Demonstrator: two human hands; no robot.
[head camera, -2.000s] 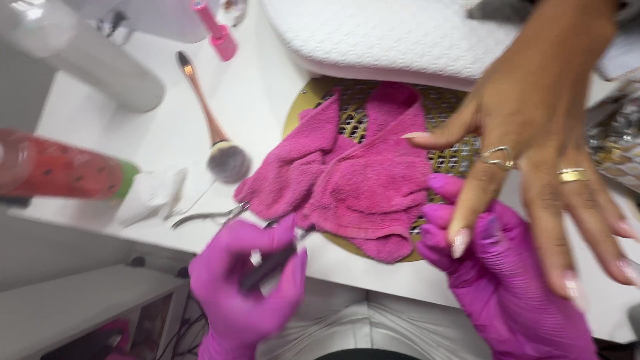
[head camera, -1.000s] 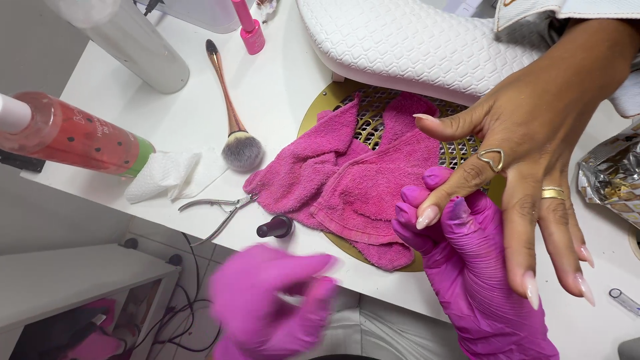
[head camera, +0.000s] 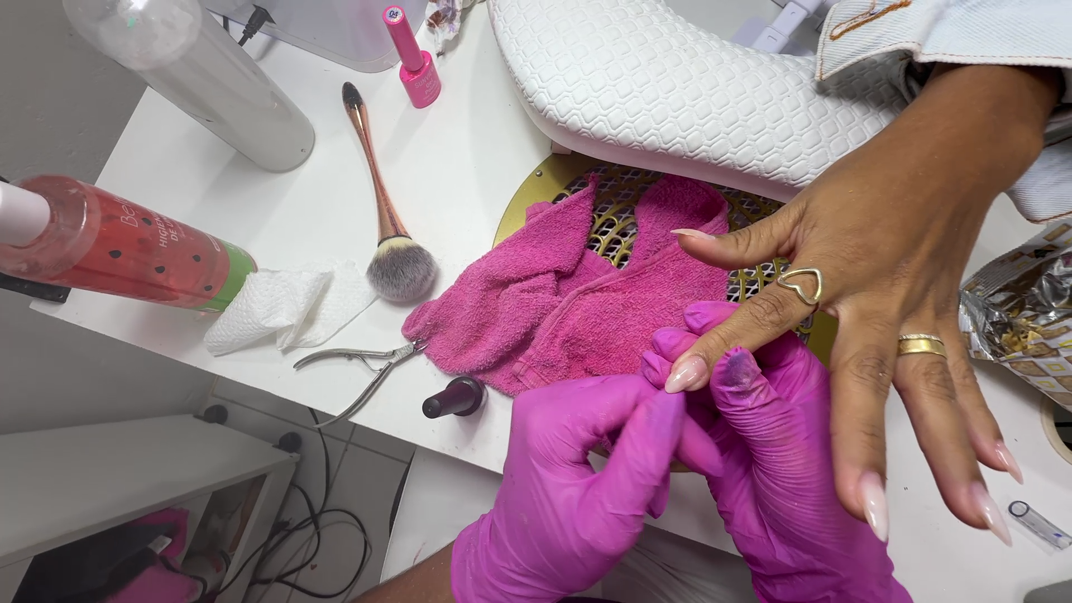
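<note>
My left hand (head camera: 586, 477), in a magenta glove, has its thumb and fingertips pressed together at the index fingertip of another person's hand (head camera: 888, 243); whether something thin is between them I cannot tell. My right hand (head camera: 770, 444), gloved alike, holds that index finger from below. The other hand lies palm down, fingers spread, with a heart ring, a gold band and glossy pointed nails. Beneath is a crumpled pink towel (head camera: 578, 293) on a gold mesh plate (head camera: 523, 201). A black-capped small bottle (head camera: 455, 397) and metal cuticle nippers (head camera: 368, 368) lie left of the towel.
A brush (head camera: 389, 218), a pink nail polish bottle (head camera: 416, 67), a red liquid bottle (head camera: 126, 243), a folded paper towel (head camera: 276, 310) and a tall clear bottle (head camera: 209, 84) are on the left. A white padded armrest (head camera: 670, 92) spans the back. Crumpled foil packaging (head camera: 1030, 310) is at right.
My left hand held a dark object two seconds ago; the black-capped bottle now rests on the table. That hand has moved right to the other person's index fingertip.
</note>
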